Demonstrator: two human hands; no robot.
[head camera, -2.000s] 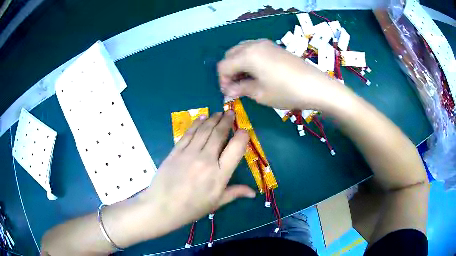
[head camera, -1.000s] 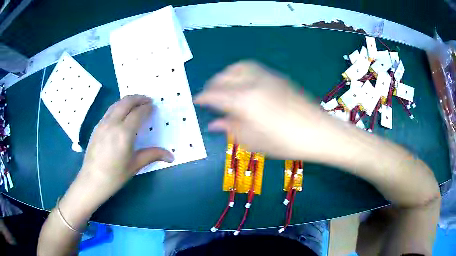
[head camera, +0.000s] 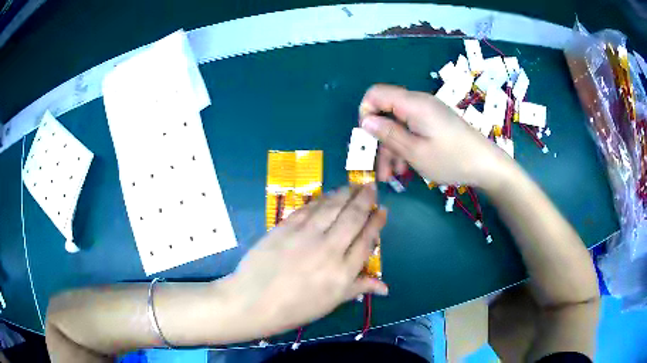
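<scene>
A white adhesive pad (head camera: 362, 149) with one small dark mark lies at the top end of the right-hand column of amber cells (head camera: 374, 264). My right hand (head camera: 408, 131) pinches the pad's upper right edge between thumb and fingers. My left hand (head camera: 305, 262) lies flat over the column, fingertips just below the pad, and hides most of it. Two more amber cell columns (head camera: 295, 170) lie side by side to the left, partly under my left hand. Lead wires (head camera: 366, 315) stick out below my left hand.
A dotted pad sheet (head camera: 167, 177) lies at left, its top end folded. A smaller dotted sheet (head camera: 58, 162) with a curled corner is farther left. A pile of padded cells (head camera: 494, 106) with red-black wires lies at right. A clear bag (head camera: 614, 142) is at far right. A pale rail (head camera: 284, 34) runs behind.
My left hand has moved from the pad sheet onto the cell column. My right hand has moved to the column's top end, where a white pad now shows. The view has shifted.
</scene>
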